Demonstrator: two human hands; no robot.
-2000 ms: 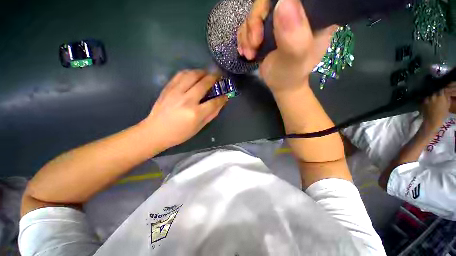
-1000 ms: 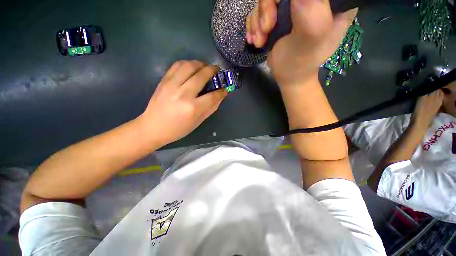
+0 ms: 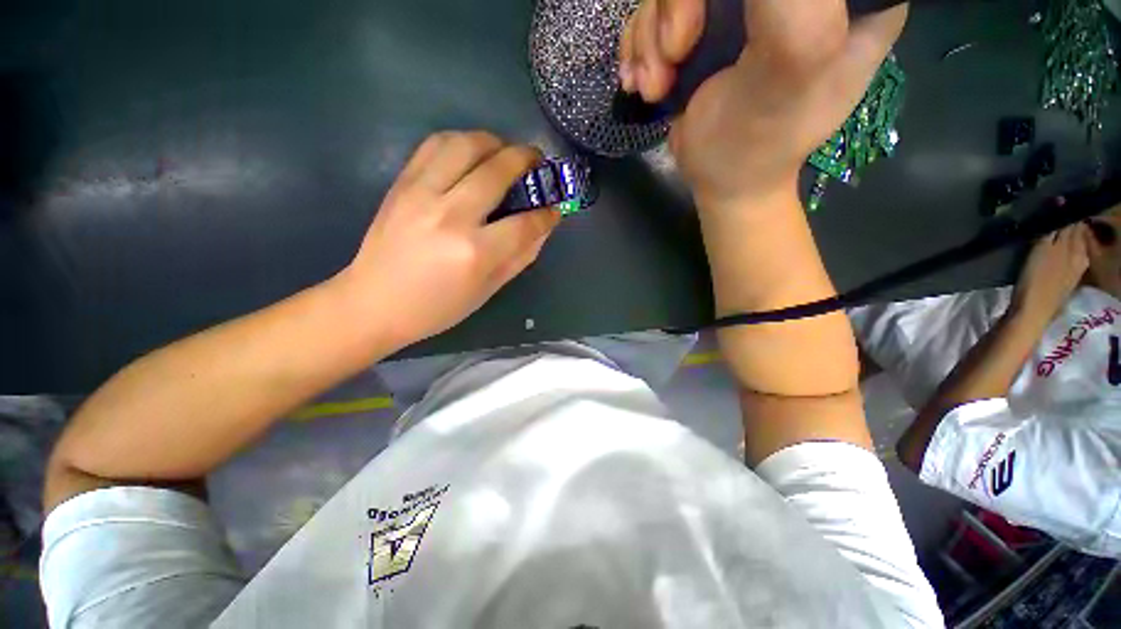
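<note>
My left hand (image 3: 449, 240) holds a small black housing (image 3: 543, 186) on the dark green surface; its fingers cover the housing's left part. Silvery bars and a bit of green board show at its right end. My right hand (image 3: 762, 105) is at the top, wrapped around a dark electric screwdriver (image 3: 713, 52), over the right side of the round screw dish (image 3: 578, 74). The dish is full of glittering grey screws. The screwdriver's tip is hidden or too dark to tell.
A pile of green circuit boards (image 3: 861, 138) lies right of my right hand; another heap (image 3: 1078, 62) is at the far right. Several black pieces (image 3: 1002, 193) lie near a neighbouring person's arm (image 3: 1039, 289). A black cord (image 3: 861, 293) crosses my right forearm. The bench edge runs before my body.
The single black housing at the far left has gone from view. The dish, boards and bench have shifted right and up in the picture. My left hand keeps the housing, my right hand the screwdriver.
</note>
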